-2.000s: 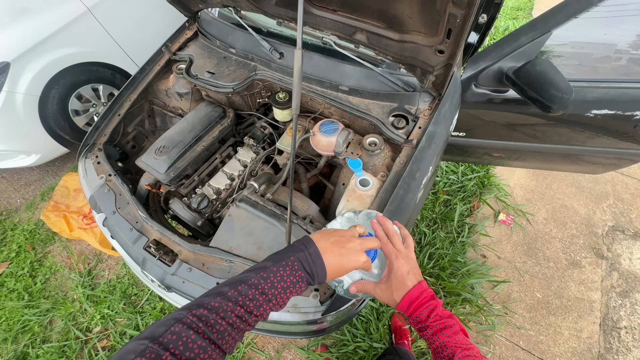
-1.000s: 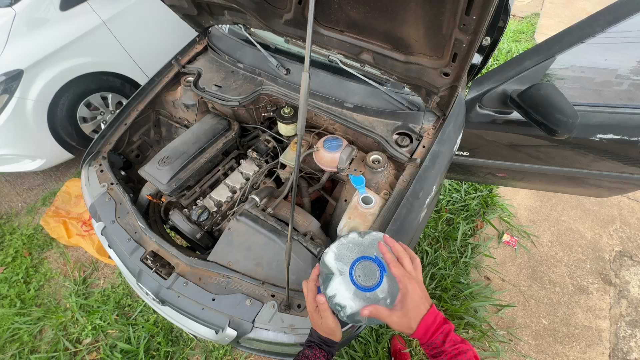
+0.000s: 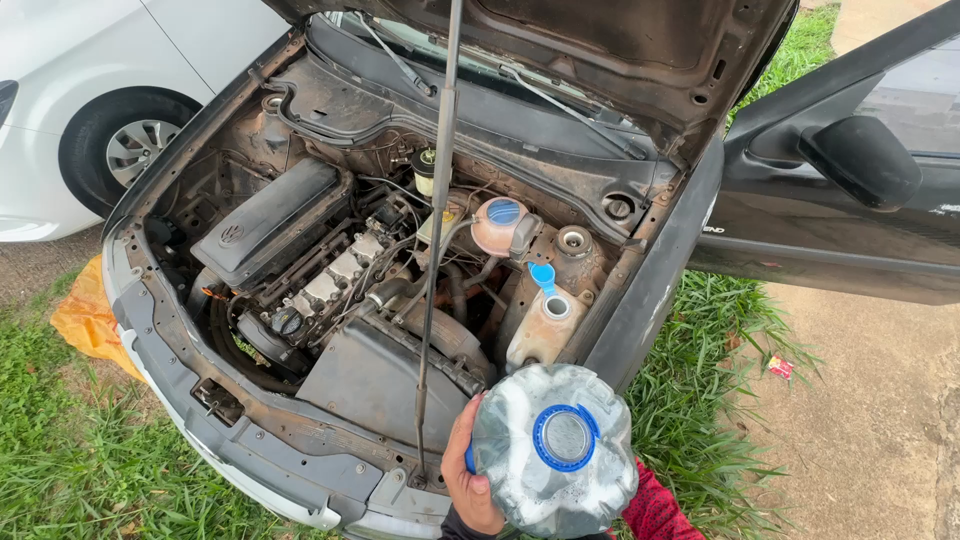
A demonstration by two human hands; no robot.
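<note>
A large clear plastic bottle (image 3: 517, 465) with foamy liquid inside and a blue ring at its open neck is held upright at the bottom centre. My left hand (image 3: 469, 469) grips its left side, with something blue showing beside the fingers. The right hand is hidden behind or under the bottle; only its red sleeve (image 3: 660, 506) shows. Just beyond the bottle, the washer fluid reservoir (image 3: 544, 337) stands with its blue cap (image 3: 541, 276) flipped up and its round mouth uncovered. Behind it sits the round coolant expansion tank (image 3: 496, 234).
A thin metal hood prop (image 3: 431, 300) rises left of the bottle to the raised hood (image 3: 600, 45). The black engine cover (image 3: 274, 217) lies left in the bay. An open car door (image 3: 840, 232) is at right, a white car (image 3: 67, 60) at upper left.
The bottle's neck was under my hands two seconds ago and is now uncovered. My right hand, on the bottle's right side one second ago, has gone out of sight.
</note>
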